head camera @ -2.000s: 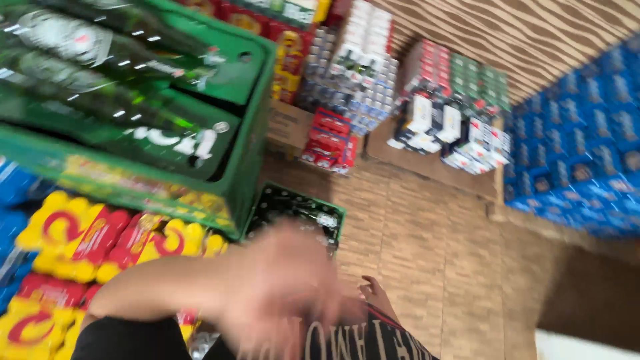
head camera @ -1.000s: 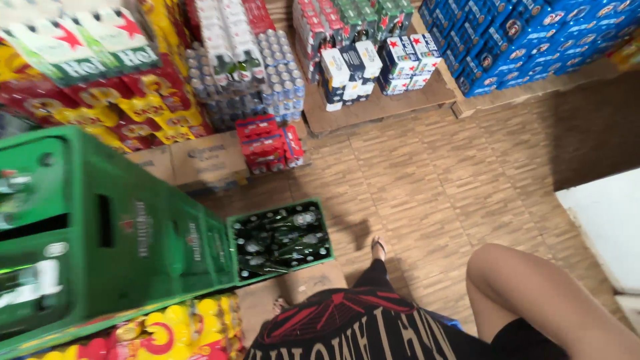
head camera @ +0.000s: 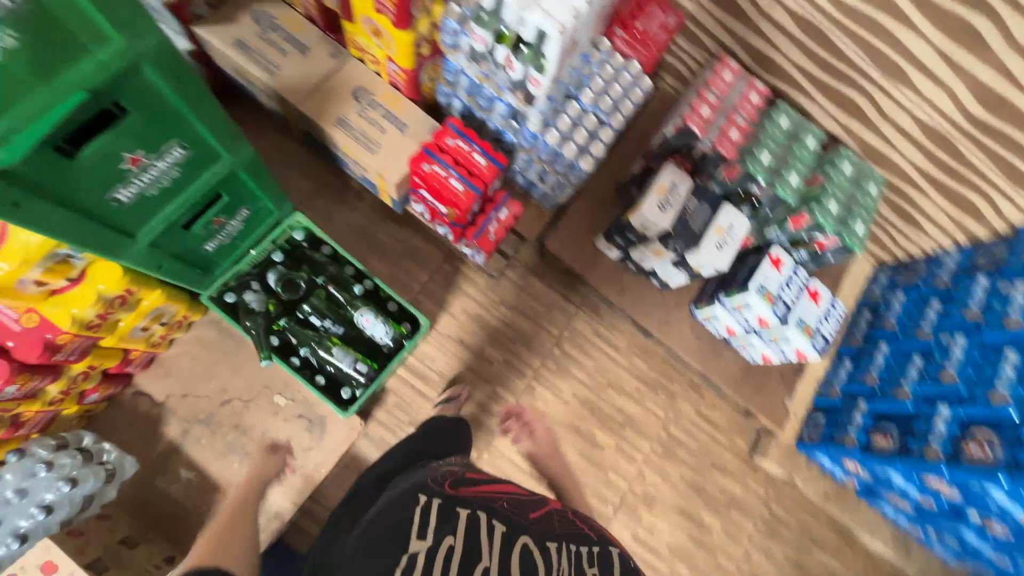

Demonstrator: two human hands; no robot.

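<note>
My left hand hangs low at the lower left, over the bare board beside the crate; it is blurred and seems to hold nothing. My right hand is in front of my shirt, near my foot in the view, with its fingers apart and nothing in it. The nearest object is a green plastic crate filled with green glass bottles, several of them lying on top of the upright ones. Neither hand touches the crate or bottles.
Tall stacked green Heineken crates stand behind the bottle crate. Yellow and red can packs and wrapped clear bottles are at left. Cardboard boxes, red packs, boxed bottles on a low platform and blue packs line the far side.
Both hands now show low in front of my body; one second ago only a bent arm showed at right. The view has swung, and the bottle crate appears larger in view.
</note>
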